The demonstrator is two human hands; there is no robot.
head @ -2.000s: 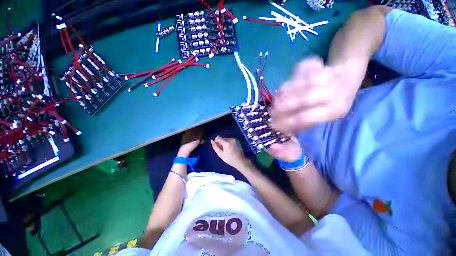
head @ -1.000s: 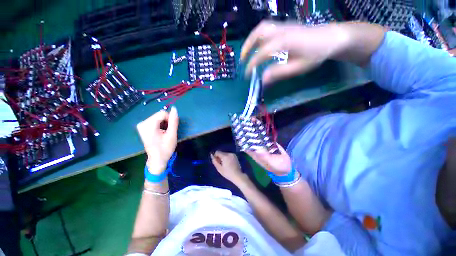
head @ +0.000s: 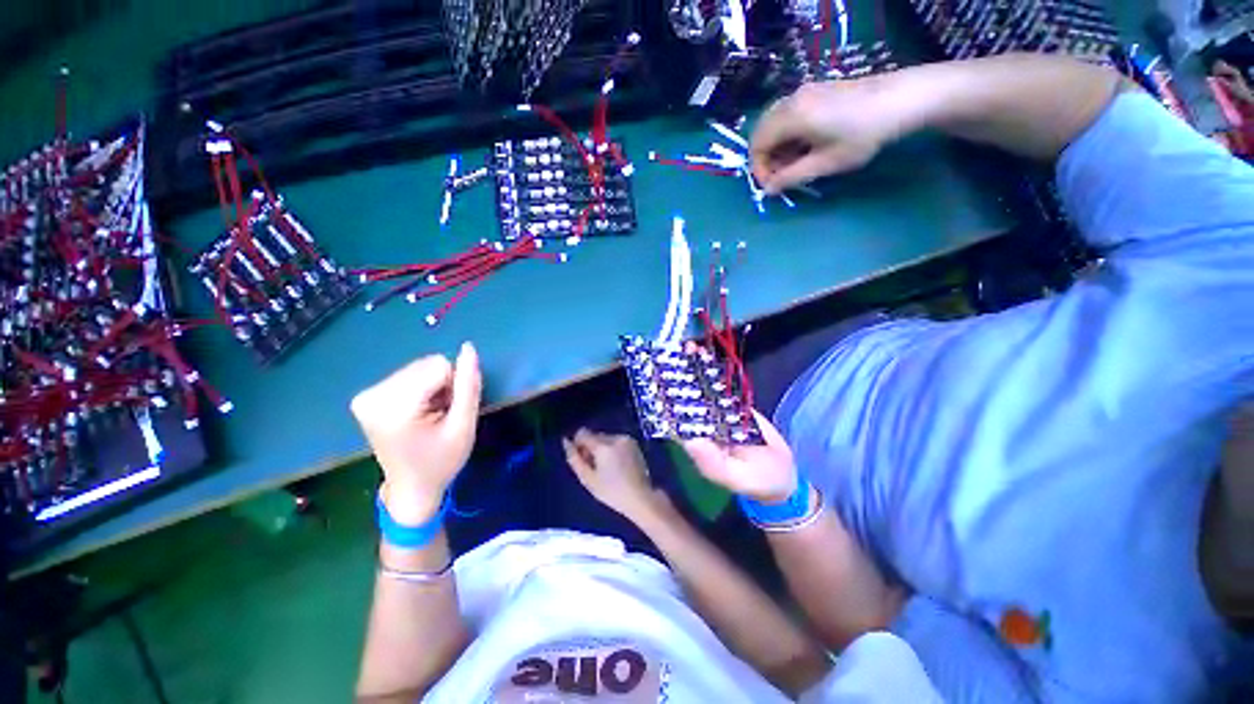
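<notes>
My left hand [head: 424,420] is above the bench's front edge, fingers curled, with nothing visible in it; a blue band is on its wrist. My right hand [head: 608,472] is below the edge near my lap, small and loosely curled; its contents cannot be made out. A wired board panel [head: 275,282] lies tilted at centre left. A fan of red-and-black cables [head: 461,275] lies right of it. Another board panel [head: 567,190] with red wires lies behind. Neither hand touches them.
A person in light blue [head: 963,413] at right holds a board panel [head: 684,391] past the bench edge and reaches to white cables [head: 726,154]. A heap of wired boards [head: 83,330] is left. A black rack [head: 303,76] stands behind.
My left hand has risen from below the edge to above the bench front. My right hand stays low. The other person's reaching hand has moved from the held panel to the white cables.
</notes>
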